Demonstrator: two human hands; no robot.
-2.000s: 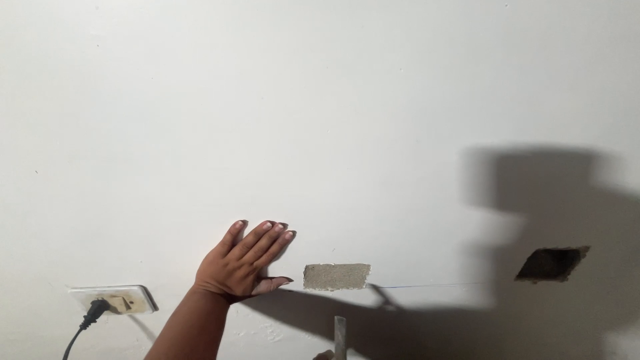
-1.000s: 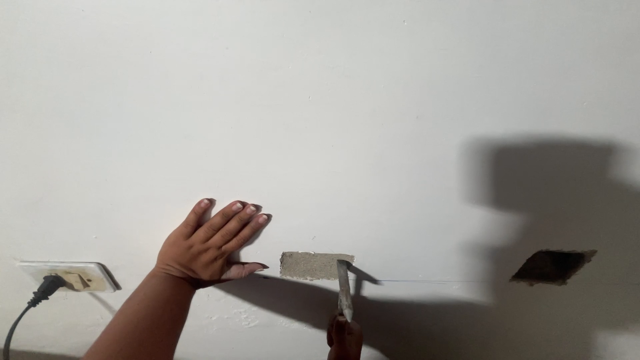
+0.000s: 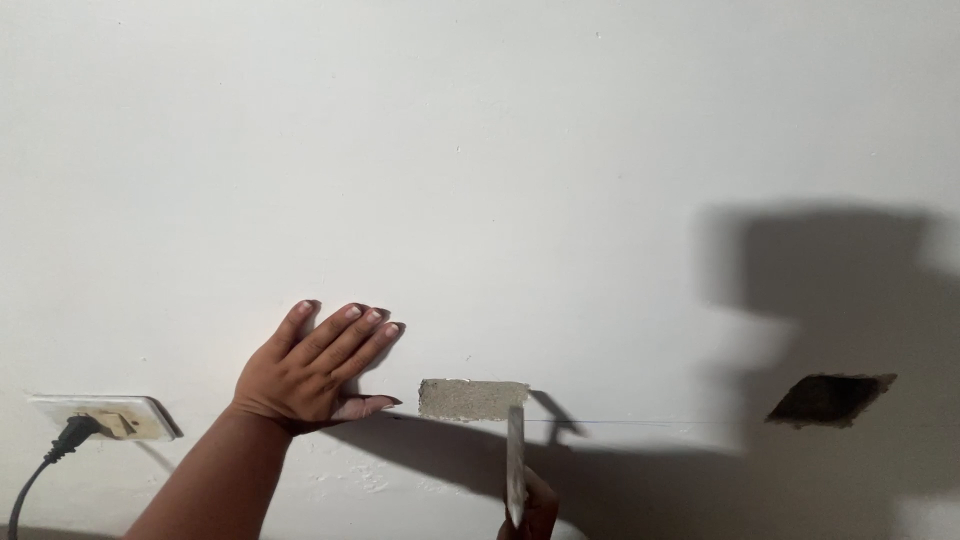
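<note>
My left hand lies flat on the white wall, fingers spread, holding nothing. Just right of its thumb is a shallow rectangular patch where the paint is gone and rough grey plaster shows. From the bottom edge my right hand grips a narrow, light-coloured tool, whose exact kind I cannot tell. The tool's tip is at the lower right corner of the patch; whether it touches the wall is unclear. Part of my right hand is out of view. A thin blue line runs along the wall to the right.
A wall plate with a switch and a black plug in it is at the far left, its cord hanging down. A dark, ragged-edged hole opens in the wall at the right. Shadows fall across the lower right wall.
Two seconds ago the tool stood below the patch with my right hand barely in view; it has since come up to the patch's right end. My left hand stays flat on the wall.
</note>
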